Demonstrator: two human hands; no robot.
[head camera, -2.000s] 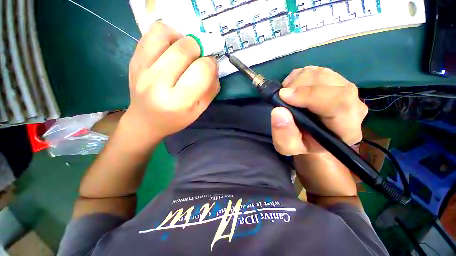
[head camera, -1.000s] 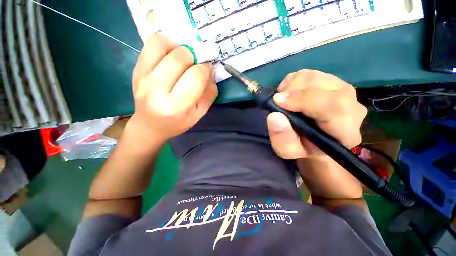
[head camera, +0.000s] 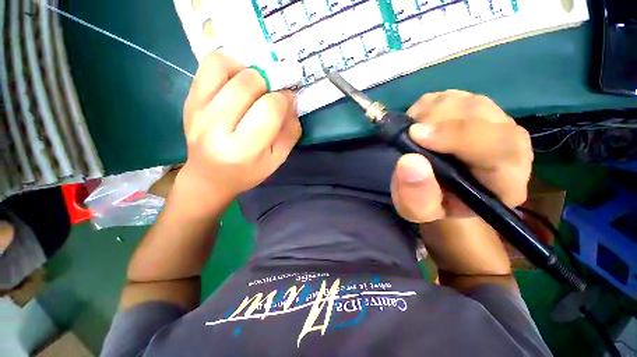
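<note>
My right hand (head camera: 464, 157) holds the black soldering iron (head camera: 482, 202). Its metal tip is over the lower left part of the PCB panel (head camera: 349, 52), near the bottom row of small squares; I cannot tell if it touches. My left hand (head camera: 237, 125) is closed on the solder wire (head camera: 122, 40), which runs in from the upper left. A white piece with a green ring shows at the left fingers. The left fingertips are at the near left corner of the panel. The panel lies in a white soldering tray (head camera: 447, 61).
Stacked trays (head camera: 52, 104) stand on edge at the left. A flat black rectangle (head camera: 618, 49) lies at the far right. Below the bench are clear plastic bags (head camera: 126, 199), a blue plastic stool (head camera: 608, 230) and a cardboard box (head camera: 548, 206).
The iron's tip was at the left fingertips a second ago and is now further right and up over the panel. Both hands keep their hold. The tray sits slightly higher in view.
</note>
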